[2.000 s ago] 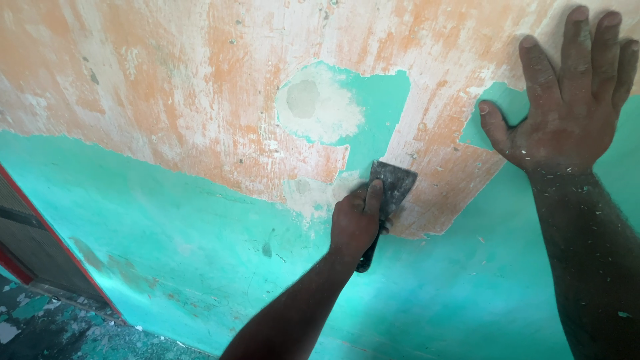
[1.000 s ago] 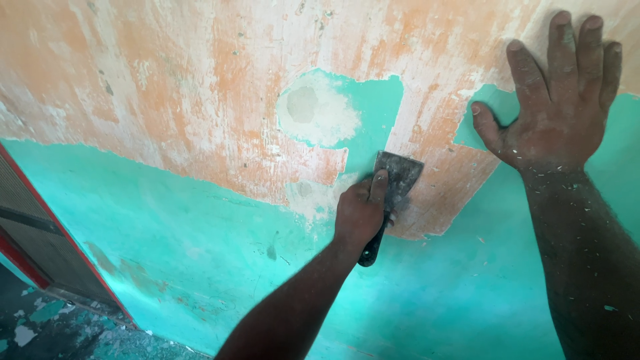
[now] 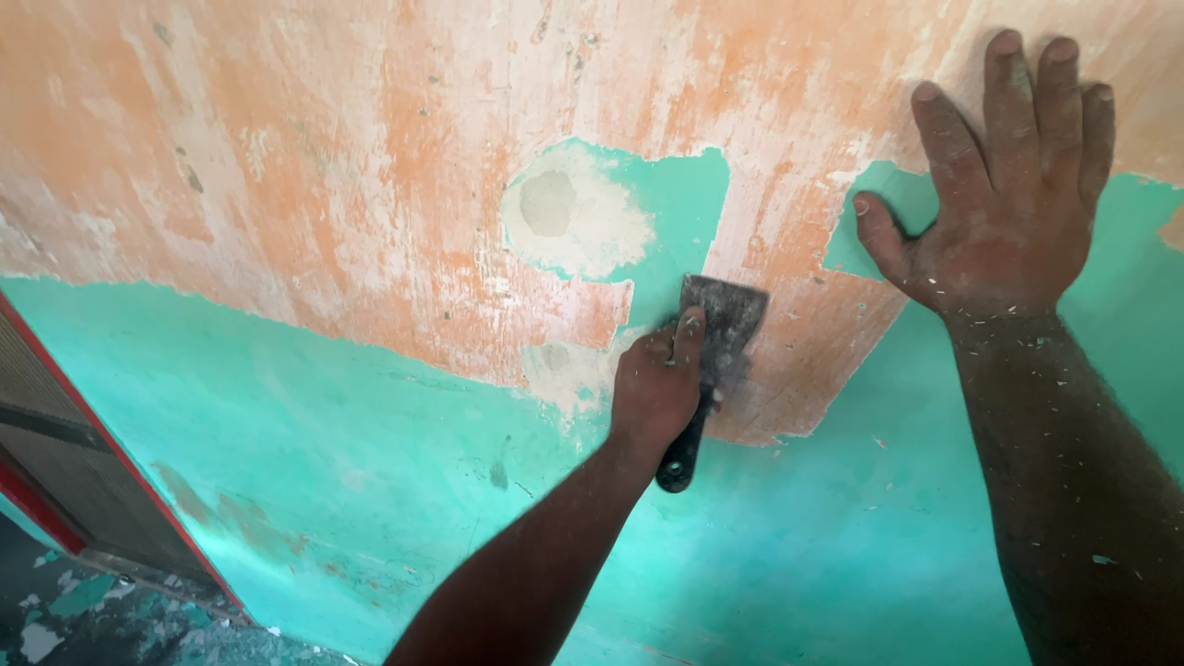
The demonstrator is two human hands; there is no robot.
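A scraper with a broad, dust-covered metal blade (image 3: 725, 310) and a black handle is held in my left hand (image 3: 657, 384). My thumb lies along the blade's left side, and the blade's top edge is at the lower end of a teal paint patch (image 3: 689, 199). To the right, my right hand (image 3: 1013, 222) rests on the wall with spread fingers, holding nothing. Its thumb lies over a smaller teal area. The wall shows bare orange and whitish plaster (image 3: 324, 166) above and teal paint (image 3: 370, 462) below. Pale flecks cling to my right forearm.
A pale round filler spot (image 3: 548, 203) lies left of the scraper, with a smaller one (image 3: 555, 357) below it. At the lower left is a dark panel (image 3: 83, 444) with a red frame edge (image 3: 120, 453). Paint flakes (image 3: 83, 597) litter the floor there.
My left hand and the scraper have moved slightly up the wall. My right hand stays pressed at about the same place.
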